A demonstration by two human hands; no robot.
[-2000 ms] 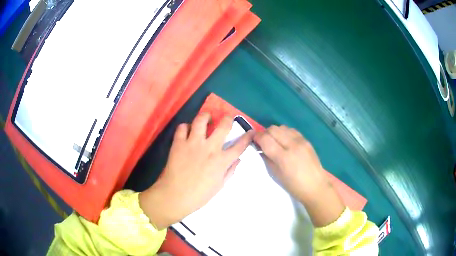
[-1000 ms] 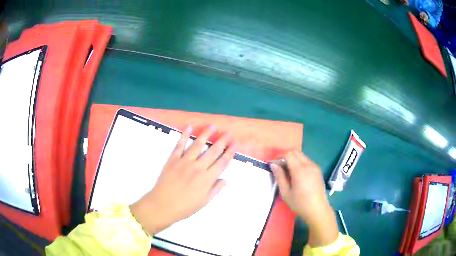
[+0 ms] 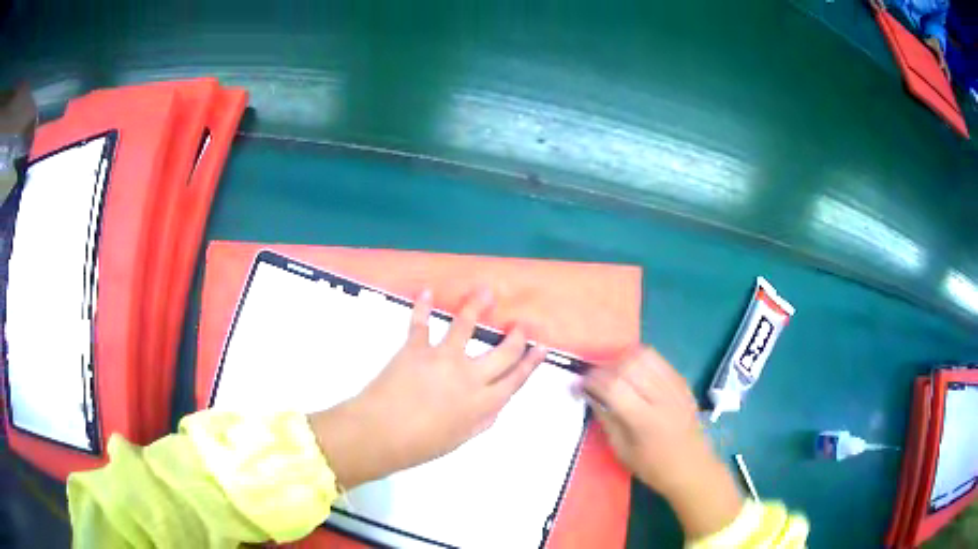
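A white display panel (image 3: pixel 322 343) with a black notched border lies on an orange-red foam tray (image 3: pixel 429 268) in front of me. My left hand (image 3: pixel 434 391) lies spread on the panel, fingertips at its far edge, holding nothing. My right hand (image 3: pixel 643 413) is at the panel's far right corner with fingers bent together. Whether it pinches a small part there is hidden by the fingers.
A grey-white adhesive tube (image 3: pixel 751 349), a small blue-labelled bottle (image 3: pixel 839 445) and a thin white strip (image 3: pixel 746 477) lie on the green bench right. Stacked foam trays with panels stand left (image 3: pixel 161 268) and far right (image 3: pixel 920 461). A blue sleeve shows top right.
Since two seconds ago, the view has swung right and the panel shows squarer on its tray. Over the last second, my left hand has slid right along the far edge; my right hand stays at the corner.
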